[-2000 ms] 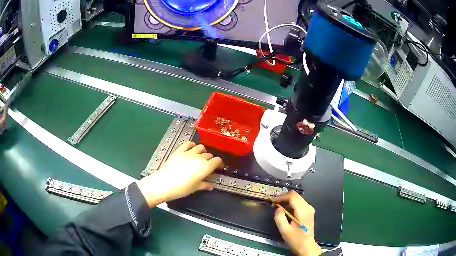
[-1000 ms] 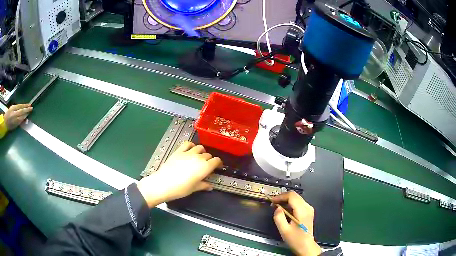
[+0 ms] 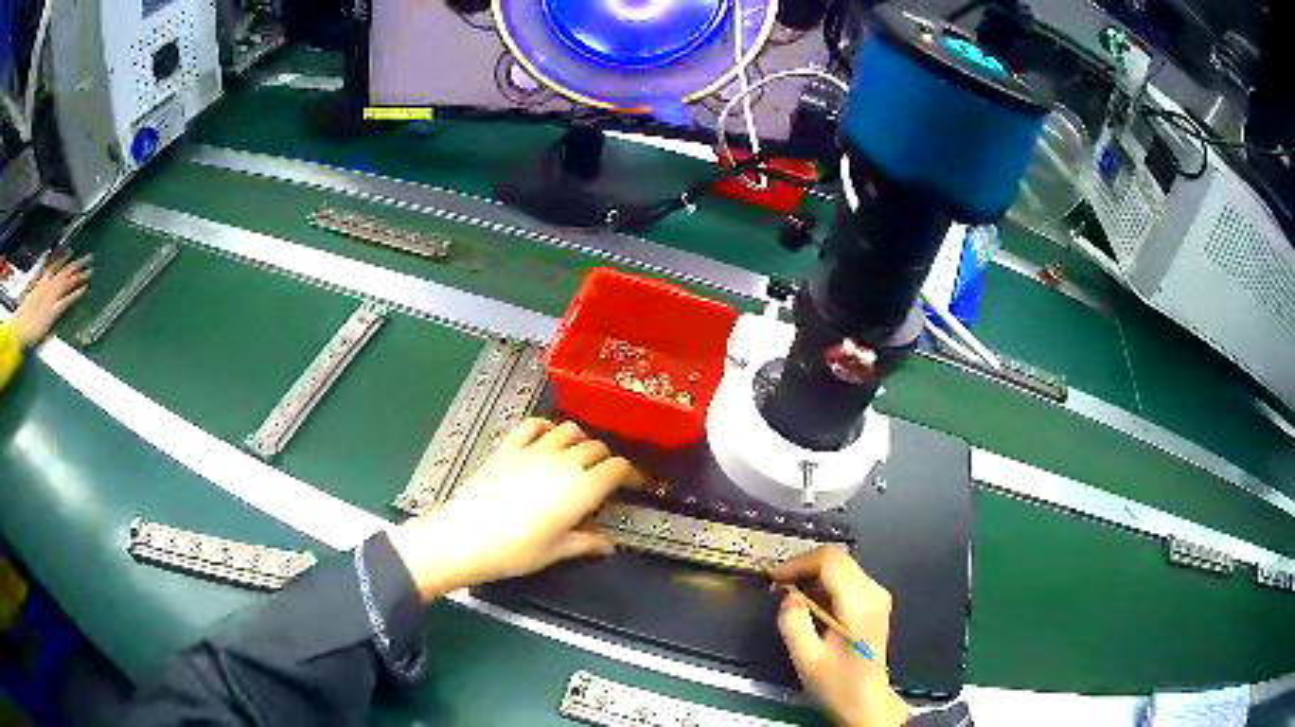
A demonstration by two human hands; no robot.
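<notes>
A silver-grey strip fixture [image 3: 696, 540] lies on the black base plate [image 3: 909, 568], below the white ring [image 3: 795, 462] of the black and blue microscope [image 3: 866, 270]. My left hand [image 3: 526, 504] rests on the strip's left end, fingers bent over it; the end under the hand is hidden. My right hand [image 3: 838, 632] holds a thin tan stick with a blue end [image 3: 838, 625], its tip at the strip's front edge near the right end. A red bin [image 3: 639, 355] with tiny pale parts stands behind the strip.
Two strips [image 3: 476, 426] lie side by side left of the bin. More strips lie on the green surface, at left [image 3: 320, 376], front left [image 3: 220, 554] and front [image 3: 646, 703]. Another person's hand [image 3: 54, 296] is at far left. The monitor [image 3: 426, 57] stands behind.
The strip left of my fixtures has slid right, and the one behind the bin left. The other person's hand has let go of a strip. The monitor's round picture has shifted right.
</notes>
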